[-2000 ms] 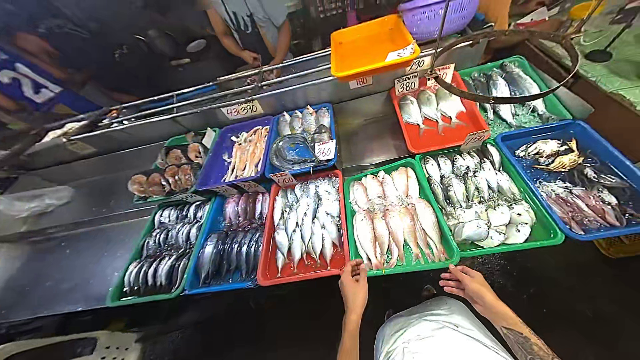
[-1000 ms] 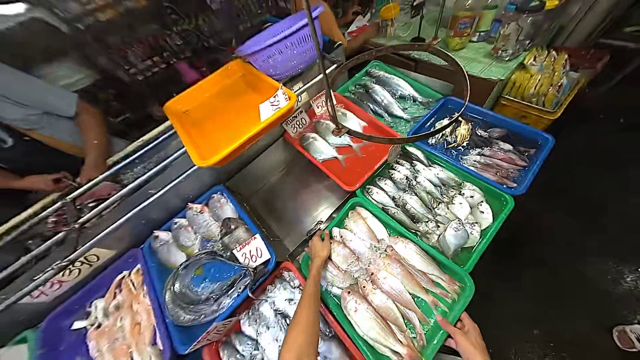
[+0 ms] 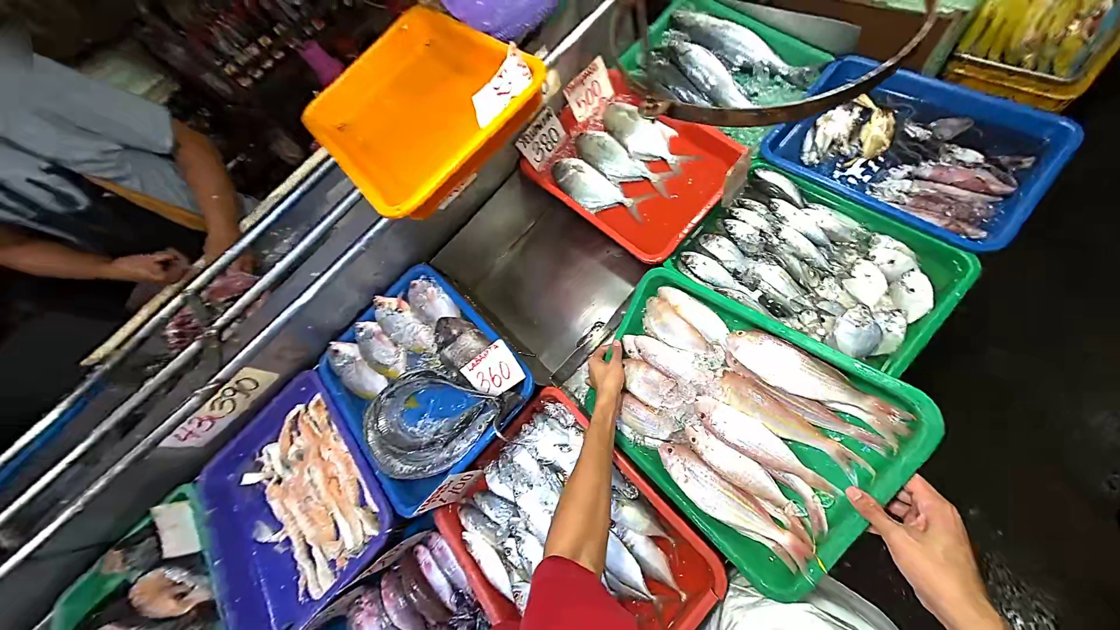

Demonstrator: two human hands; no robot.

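Note:
A green plastic tray [image 3: 919, 437] of pinkish fish [image 3: 761, 411] lies tilted in the middle right. My left hand [image 3: 605, 372] grips its left rim, fingers curled over the edge. At the near right corner my right hand [image 3: 919, 534] has its thumb on the rim; its fingers are partly hidden beneath. Below my left forearm is a red tray [image 3: 713, 573] of silvery fish. Another green tray [image 3: 949, 302] with small silver fish adjoins the far side of the held one.
An orange tray [image 3: 411, 105] sits raised on metal rails [image 3: 289, 254]. Beyond them a person's hands [image 3: 157, 265] are at work. Around are a red tray [image 3: 647, 236], blue trays [image 3: 1050, 175] and a purple tray [image 3: 227, 525]. A metal ring [image 3: 787, 114] hangs at top right.
Two seconds ago both hands were at the near edge of the green tray; now the left grips its left rim and the right its near corner. The view has moved closer and turned.

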